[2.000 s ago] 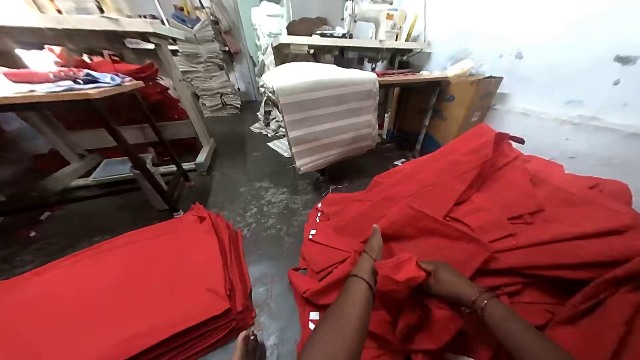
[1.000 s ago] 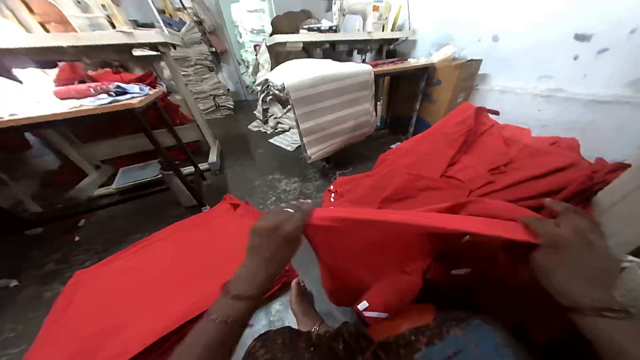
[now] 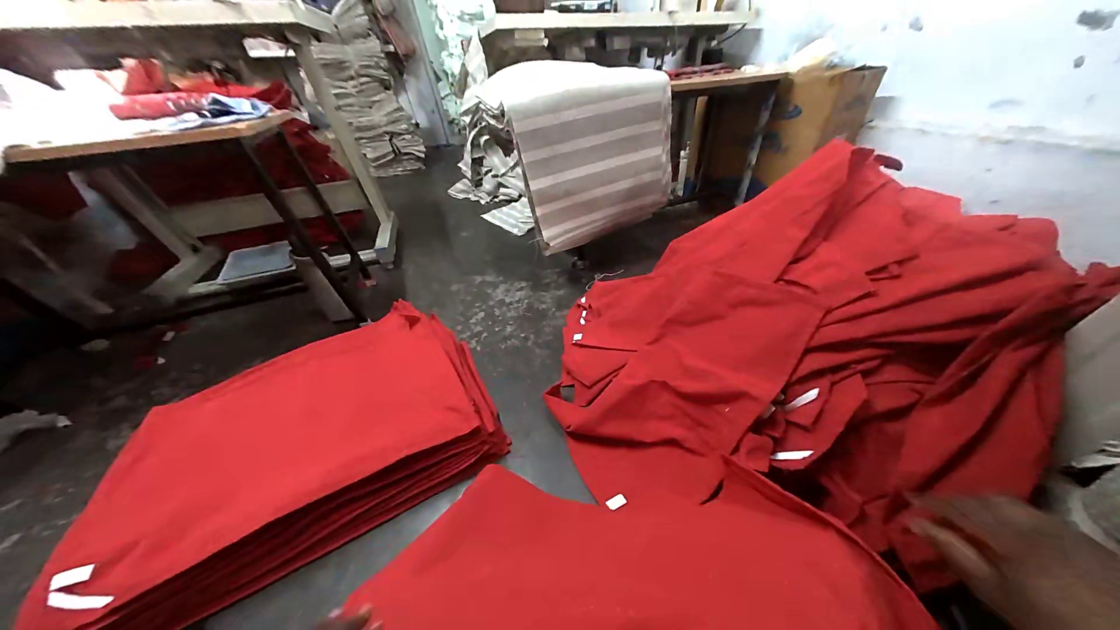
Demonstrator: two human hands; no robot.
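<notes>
A red cloth panel (image 3: pixel 647 569) is spread in front of me at the bottom centre. My left hand (image 3: pixel 352 619) shows only as fingertips at its lower left corner, touching the cloth edge; its grip cannot be made out. My right hand (image 3: pixel 1006 542), blurred, is at the lower right, beside the panel and near the heap, and its fingers are unclear. At the left lies a neat stack of folded red cloth (image 3: pixel 306 411) with white labels on its near corner. A loose heap of red cloth (image 3: pixel 875 306) with small white labels fills the right.
Beyond the dark floor (image 3: pixel 499 306) stands something draped with striped cloth (image 3: pixel 595 140). A wooden table (image 3: pixel 149 140) with metal legs is at the left, a cardboard box (image 3: pixel 814 114) by the wall. Stacked pale cloth (image 3: pixel 363 96) stands farther back.
One second ago both hands held a red cloth raised by its edge; now a red panel lies lower, spread before me. My left hand has dropped to the bottom edge of the view.
</notes>
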